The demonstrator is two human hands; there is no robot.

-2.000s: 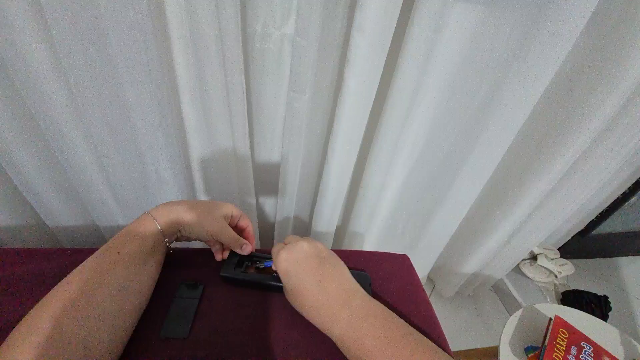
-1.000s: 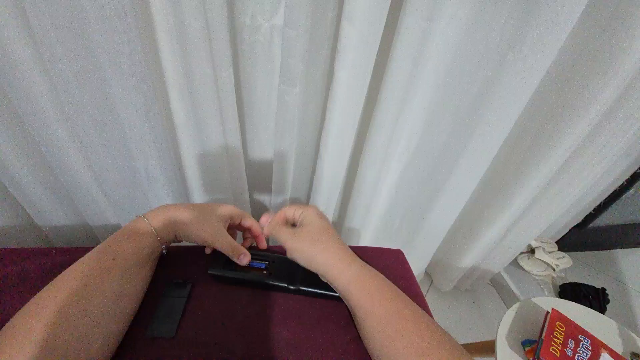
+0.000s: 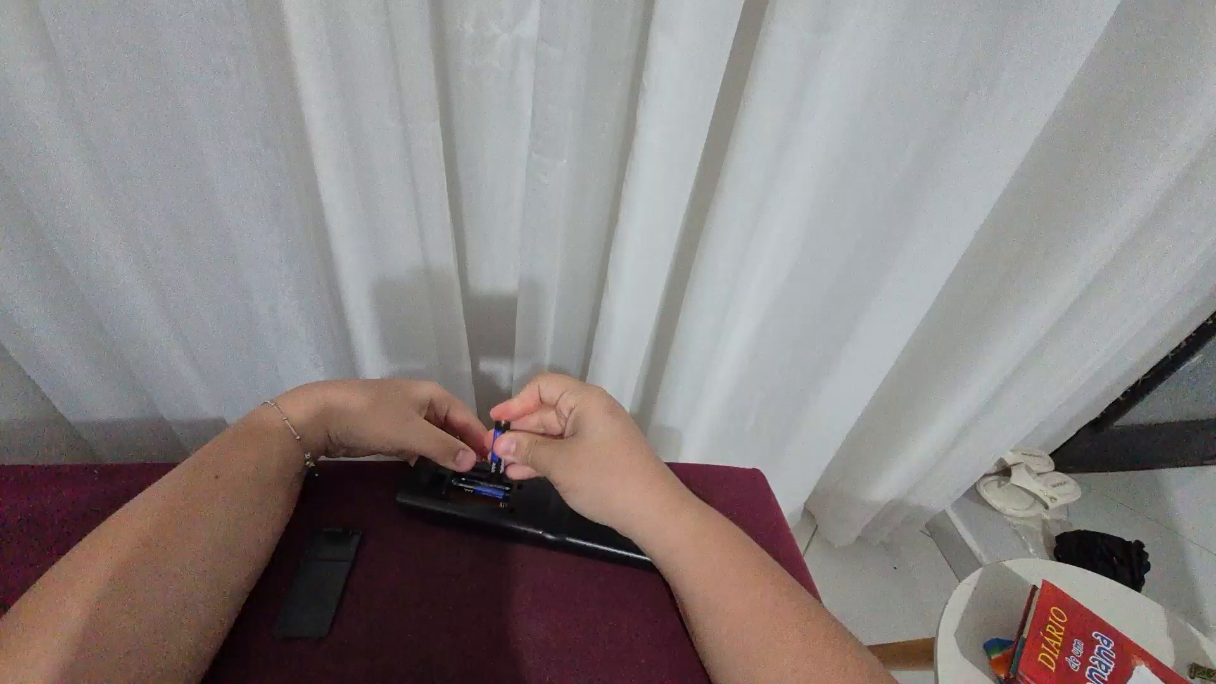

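Note:
A black remote control (image 3: 551,532) lies back side up on the maroon cloth surface, its battery compartment uncovered. One blue and black battery (image 3: 483,488) lies in the compartment. My right hand (image 3: 589,446) pinches a second blue and black battery (image 3: 499,446), roughly upright, just above the remote. My left hand (image 3: 399,423) is close by, its thumb and forefinger beside that battery; whether they touch it or the remote is unclear. The black battery cover (image 3: 321,581) rests on the cloth, left of the remote and near my left forearm.
White curtains (image 3: 807,190) hang directly behind the maroon surface (image 3: 418,608). To the lower right, a round white stool or small table (image 3: 978,598) bears a red book (image 3: 1083,636). White sandals (image 3: 1031,484) and a black cloth item (image 3: 1102,559) lie on the floor beyond.
A battery now shows between my right fingertips, above the remote. My right hand has moved from over the compartment, where it was two seconds ago, and is raised a little.

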